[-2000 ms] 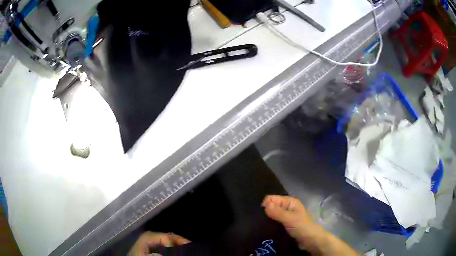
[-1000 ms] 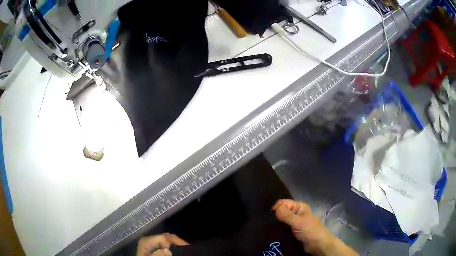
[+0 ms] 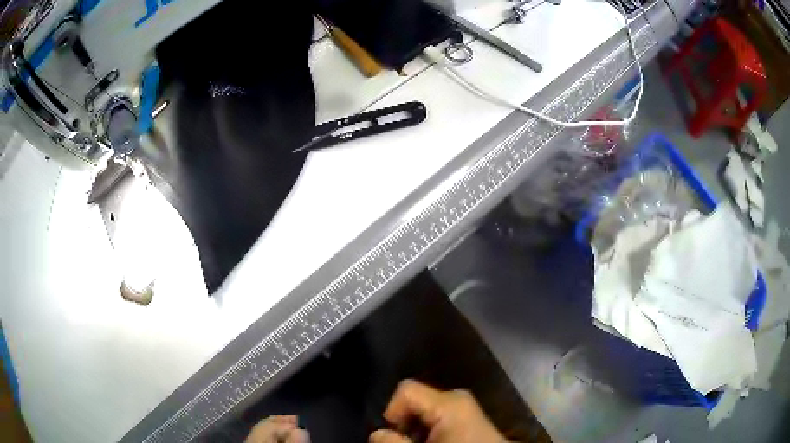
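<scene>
A black panel (image 3: 407, 337) hangs below the table's front edge, in front of me. My left hand (image 3: 277, 430) is at the bottom edge of the picture, at the panel's left part, cut off by the edge. My right hand (image 3: 433, 420) is over the panel, fingers bent; its grip is hard to tell. Another black panel (image 3: 238, 156) with a pale handwritten mark lies flat on the white table, its point towards me. Slim black thread snips (image 3: 372, 123) lie with their tip on that panel's right edge.
The sewing machine's lit needle area (image 3: 121, 151) is at upper left. A ruler-marked edge (image 3: 381, 255) crosses diagonally. A white cable (image 3: 494, 97) and a grey metal tool (image 3: 498, 43) lie at the upper right. A blue bin (image 3: 663, 381) with white scraps and a red stool (image 3: 719, 78) stand right.
My right hand has moved left across the hanging panel, closer to my left hand. The panel's handwritten mark no longer shows. The view has shifted slightly.
</scene>
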